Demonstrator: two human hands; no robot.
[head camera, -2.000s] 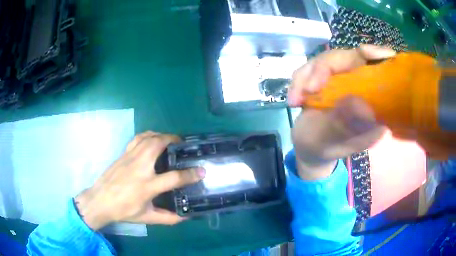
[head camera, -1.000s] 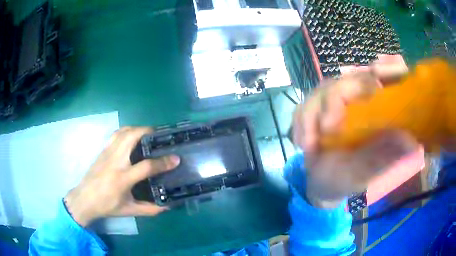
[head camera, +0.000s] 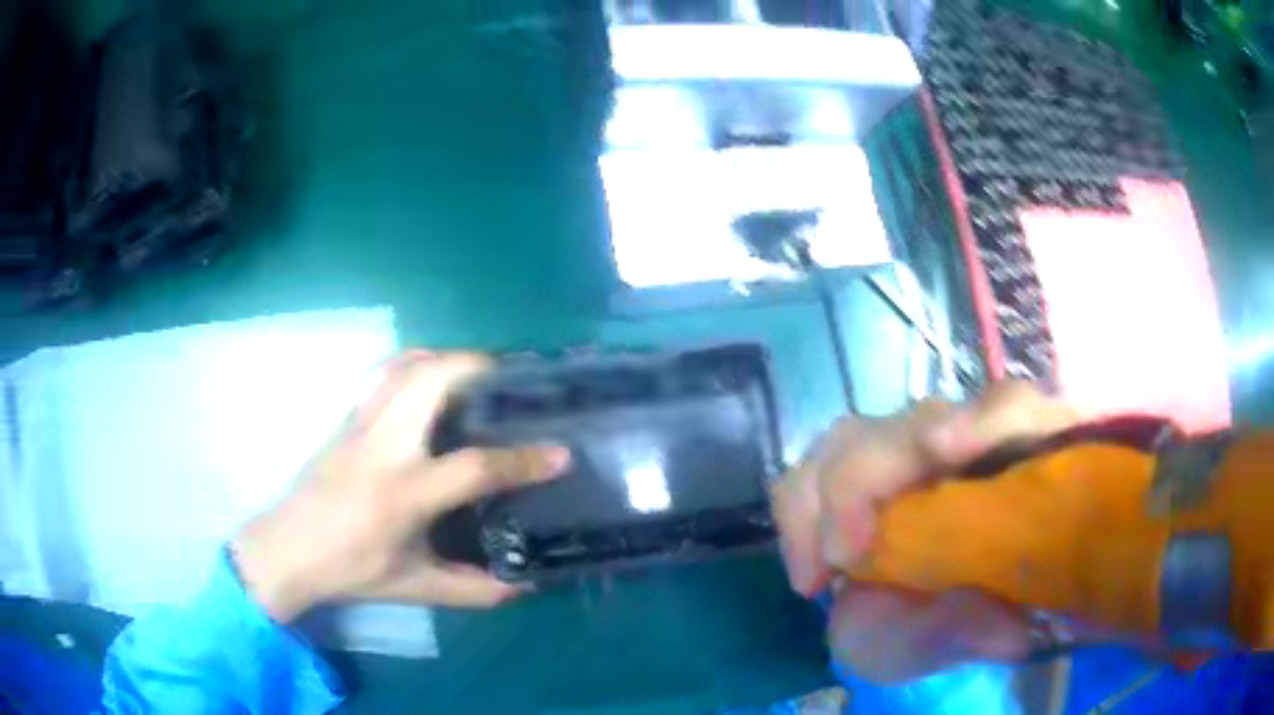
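Note:
A black rectangular device housing (head camera: 629, 520) lies open side up on the green bench, with a shiny dark panel inside reflecting white light. My left hand (head camera: 377, 489) grips its left end, one finger resting on the panel. My right hand (head camera: 908, 489) holds an orange electric screwdriver (head camera: 1034, 538) close to the housing's right edge. The screwdriver's narrow end is hidden by my fingers, so I cannot tell if the bit touches the housing. The picture is blurred.
A bright white screw feeder (head camera: 741, 210) stands behind the housing, with thin cables beside it. A parts tray with a red edge and pink board (head camera: 1132, 307) is at right. A white sheet (head camera: 210, 447) lies at left. Stacked black housings (head camera: 147, 154) are at far left.
My right hand and the screwdriver have come down and nearer, to the right edge of the housing. My left hand still holds the housing. The view has shifted slightly.

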